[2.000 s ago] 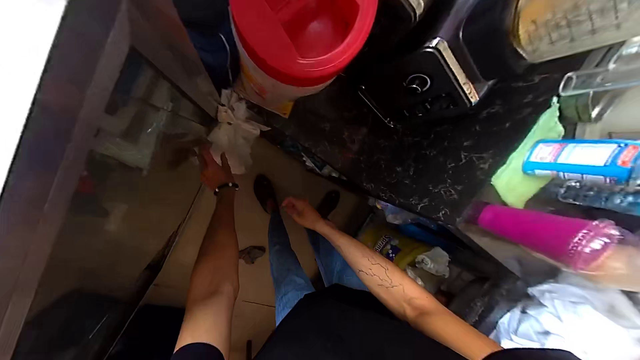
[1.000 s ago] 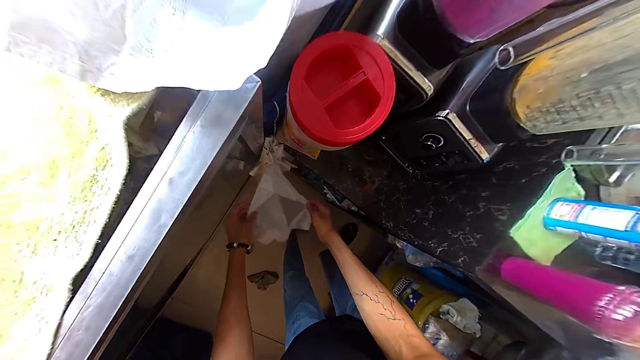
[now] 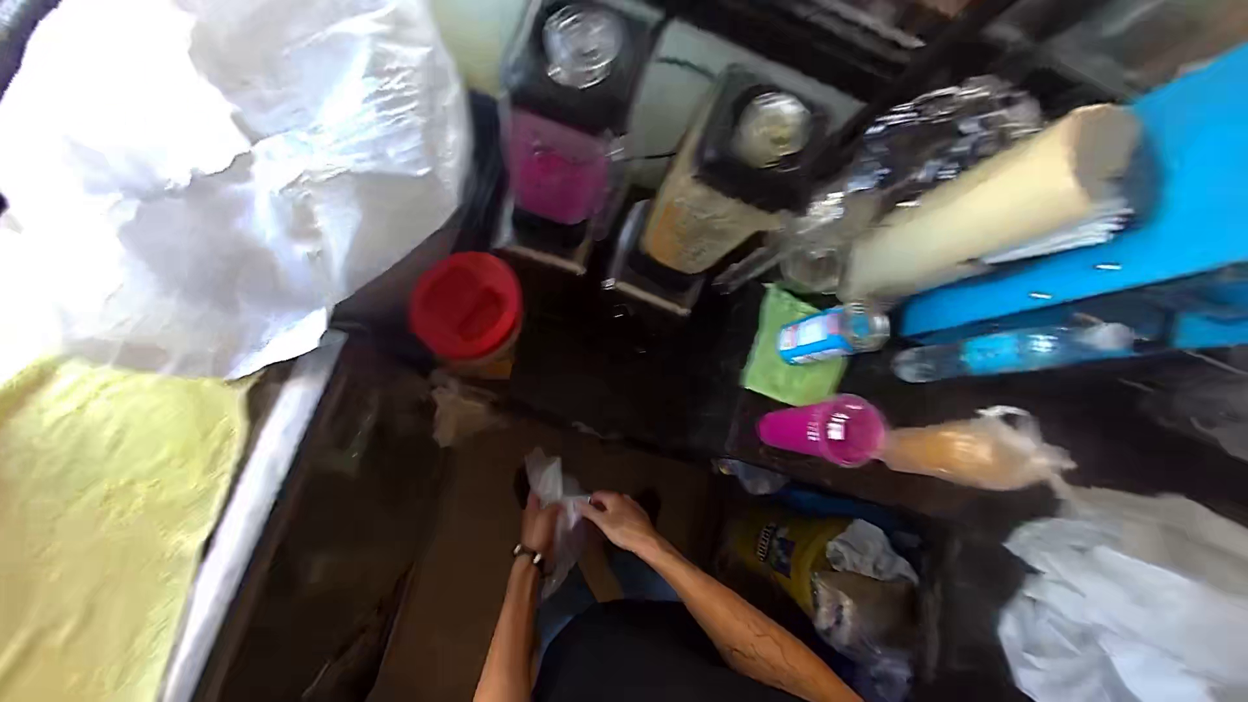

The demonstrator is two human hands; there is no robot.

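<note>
Low in front of my body, a thin translucent plastic bag (image 3: 558, 492) is between my hands. My left hand (image 3: 539, 524), with a dark bracelet at the wrist, grips its left side. The fingertips of my right hand (image 3: 621, 520) pinch its right edge. Another crumpled whitish bag (image 3: 460, 409) hangs at the counter edge, up and left of my hands, just below a tub with a red lid (image 3: 466, 304).
Two drink blenders (image 3: 556, 166) stand behind the dark counter. To the right are a blue can (image 3: 817, 335) on a green cloth (image 3: 785, 375), a magenta cup (image 3: 829, 430) and a plastic bottle (image 3: 1014, 353). A metal edge (image 3: 255, 487) borders a yellow surface at left.
Two seconds ago my left hand was at the bags by the tub and my right was apart from them. Now both hands hold a bag nearer my body. The view has shifted widely.
</note>
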